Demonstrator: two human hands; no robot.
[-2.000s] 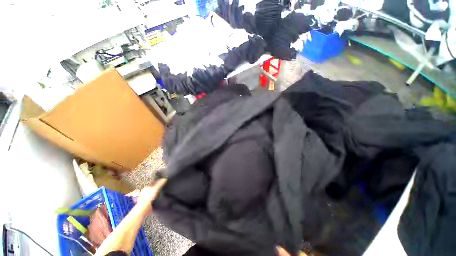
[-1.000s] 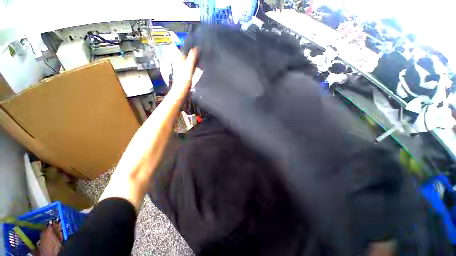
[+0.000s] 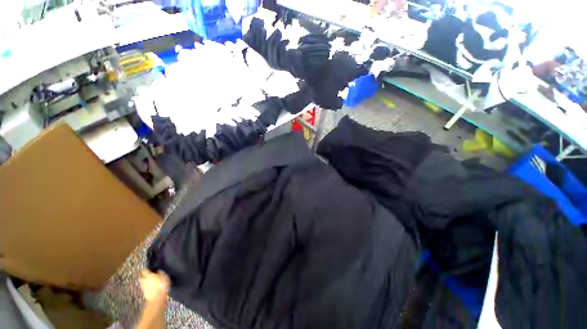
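Observation:
A large black garment [image 3: 302, 238] spreads across the middle of the view, with loose folds and a flatter band along its far left edge. My left hand [image 3: 154, 286] grips its left corner at the lower left. My right hand is not in view. More black cloth [image 3: 444, 186] lies bunched beyond and to the right, and some hangs over a white edge [image 3: 490, 289] at the lower right.
A brown cardboard sheet [image 3: 71, 212] stands at the left. A heap of white and black pieces [image 3: 219, 103] lies beyond the garment. Blue crates [image 3: 553, 183] are at the right. A long table with a lower shelf [image 3: 418, 96] runs along the back right over speckled floor.
My left hand has swung from the far side back down to the lower left, and the garment has come down and spread out. The right hand's fingers, glimpsed at the bottom before, are gone.

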